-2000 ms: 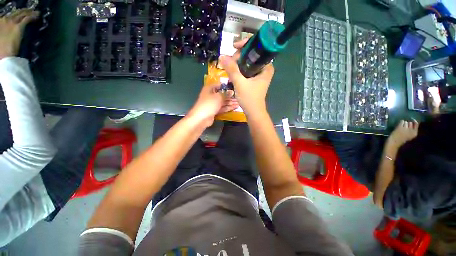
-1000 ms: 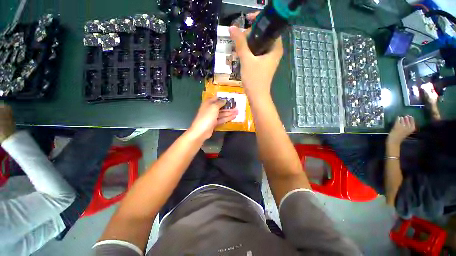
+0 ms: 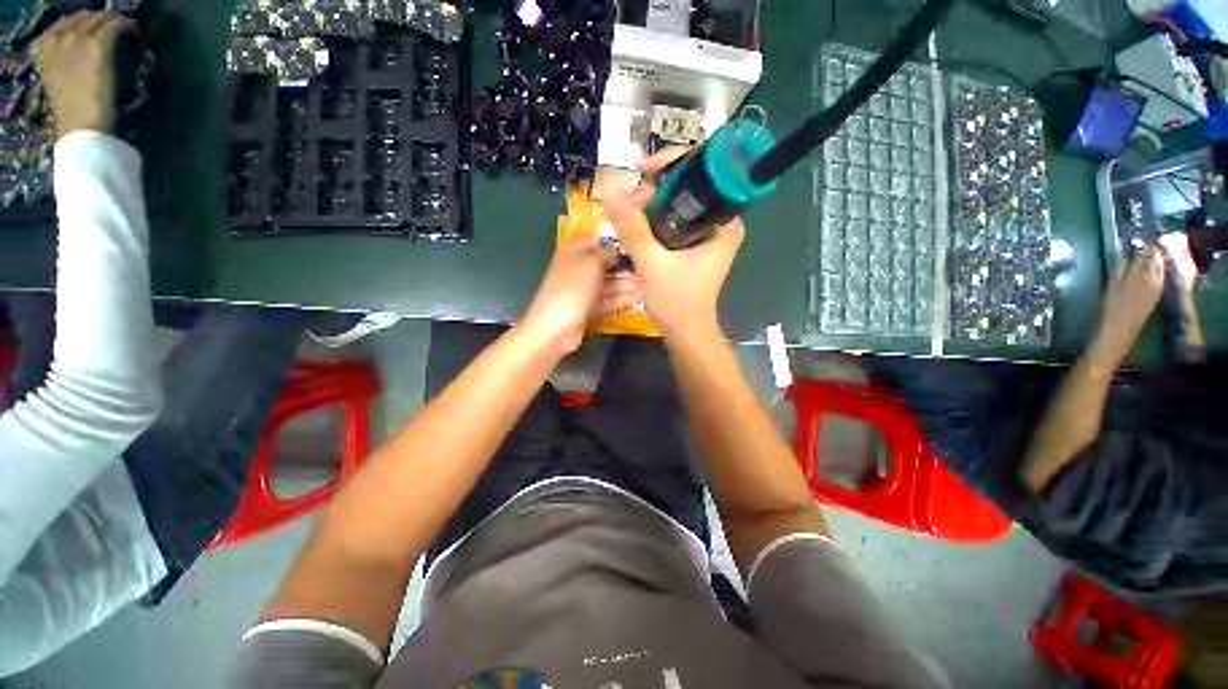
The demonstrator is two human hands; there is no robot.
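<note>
My right hand (image 3: pixel 680 263) is closed around the teal-and-black electric screwdriver (image 3: pixel 711 182), which is tilted over the orange pad (image 3: pixel 579 213) at the table's front edge. My left hand (image 3: pixel 579 280) holds a small module (image 3: pixel 610 246) over the pad, its fingertips beside my right hand. The module is mostly hidden by my fingers. The screwdriver's tip and any screw are hidden behind my hands. The white-grey screw feeder (image 3: pixel 680 67) stands just behind the pad.
A black tray (image 3: pixel 350 155) with silvery modules along its back lies left, a heap of black parts (image 3: pixel 539 101) beside the feeder. A clear tray (image 3: pixel 878 202) and a filled tray (image 3: pixel 999 215) lie right. People sit on both sides, a sleeve (image 3: pixel 101 256) at left. Red stools (image 3: pixel 896 458) stand below.
Since one second ago, my right hand has brought the screwdriver from the feeder back to my left hand over the pad. The left neighbour's hand has moved onto the parts at far left.
</note>
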